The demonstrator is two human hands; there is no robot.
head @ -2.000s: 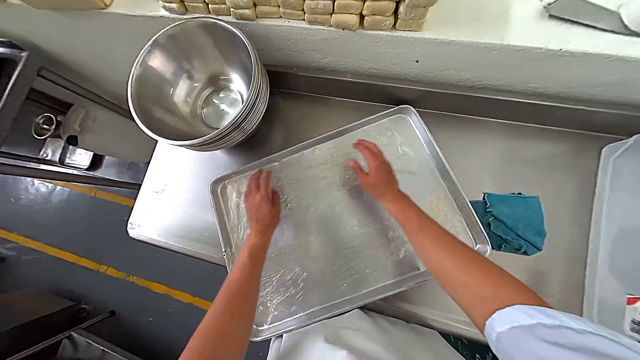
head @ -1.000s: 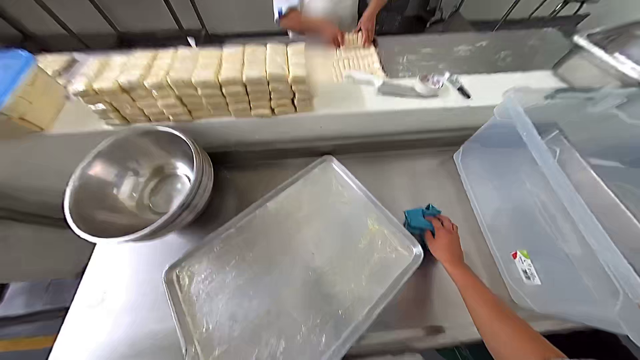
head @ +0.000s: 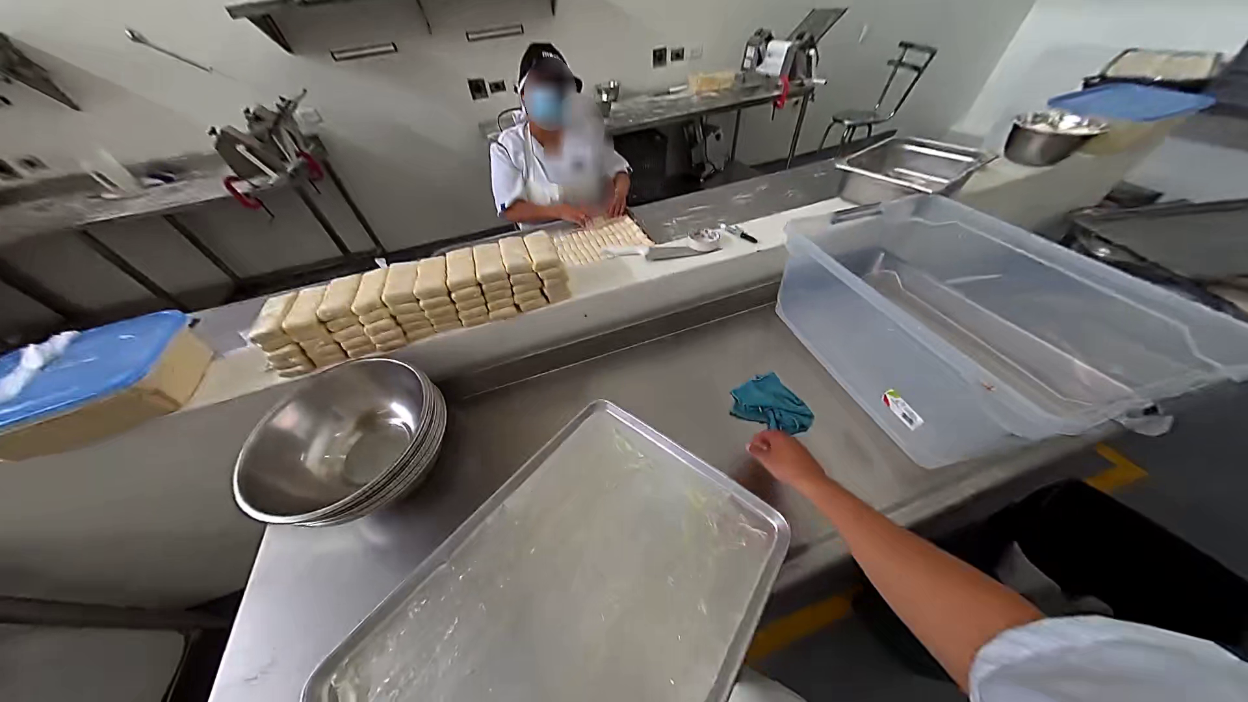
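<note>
My right hand [head: 783, 460] grips the near end of a teal cloth [head: 770, 402], which lies bunched on the stainless steel table [head: 682, 366]. To the left of that hand is a metal sheet pan [head: 585, 556] with a greasy-looking, smeared surface, set at an angle across the table. A nested stack of stainless steel bowls [head: 341, 444] stands left of the pan's far corner. My left hand is out of view.
A large clear plastic bin [head: 877, 331] stands at the right. Behind, a ledge holds stacked dough blocks [head: 419, 292], a blue-lidded container [head: 97, 366] and a steel pan [head: 912, 166]. A person [head: 556, 156] in a mask works beyond it, hands at small dough pieces [head: 604, 239].
Both hands were over the pan two seconds ago; the right hand has since moved right to the cloth, and the left has gone out of view. The view has tilted up.
</note>
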